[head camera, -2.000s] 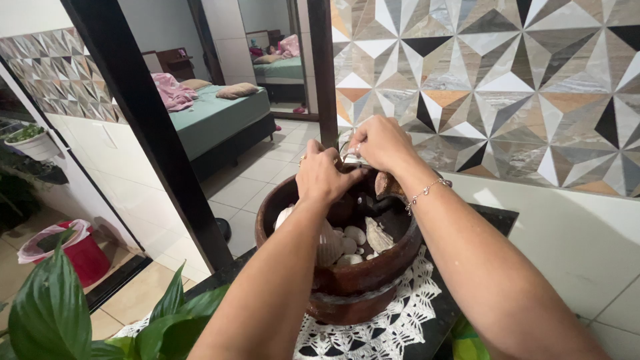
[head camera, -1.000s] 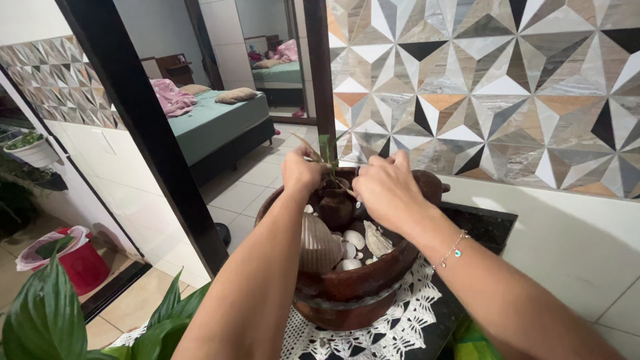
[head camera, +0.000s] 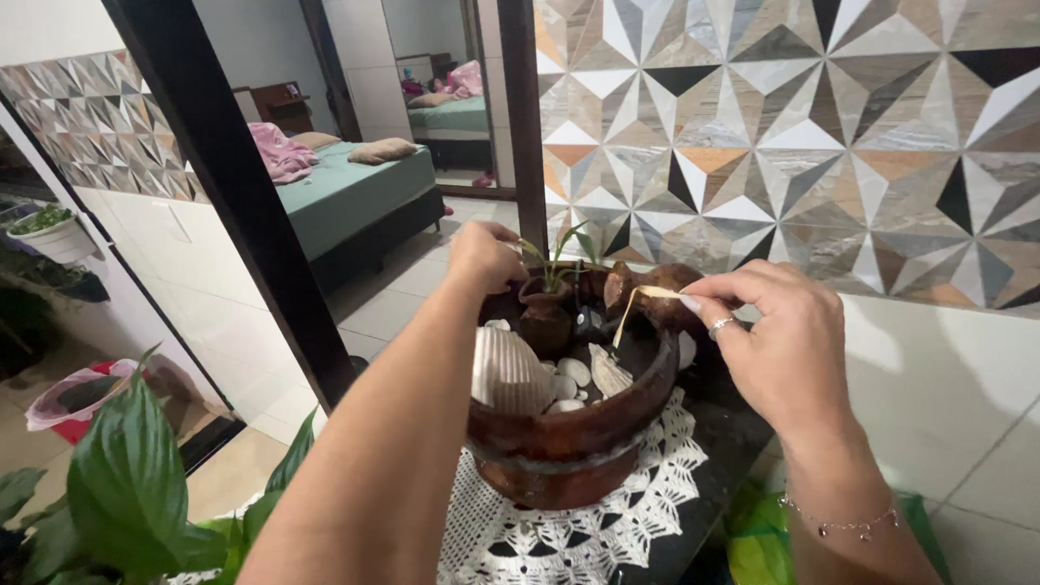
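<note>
My right hand (head camera: 764, 325) pinches a dry yellowish leaf (head camera: 642, 296) between thumb and finger, over the right rim of a brown glazed clay bowl (head camera: 569, 455). At the bowl's back left rim is my left hand (head camera: 487, 258), beside a small green plant (head camera: 554, 262) in a little clay jug (head camera: 546, 313); its fingertips are partly hidden, so its hold cannot be told. A large ribbed seashell (head camera: 510, 372), white pebbles (head camera: 575, 372) and a smaller pointed shell (head camera: 609, 372) lie inside the bowl. A round clay jug (head camera: 670, 296) rests at its back right.
The bowl stands on a white crochet doily (head camera: 561, 540) over a black tabletop (head camera: 723, 479). Broad green leaves (head camera: 134, 471) rise at the lower left, near a red bucket (head camera: 77, 426). A dark door frame (head camera: 236, 203) stands left; a patterned tile wall (head camera: 780, 146) is behind.
My right hand has moved right, away from my left hand, with a dry leaf in its fingers. The small plant and its jug now show between the hands.
</note>
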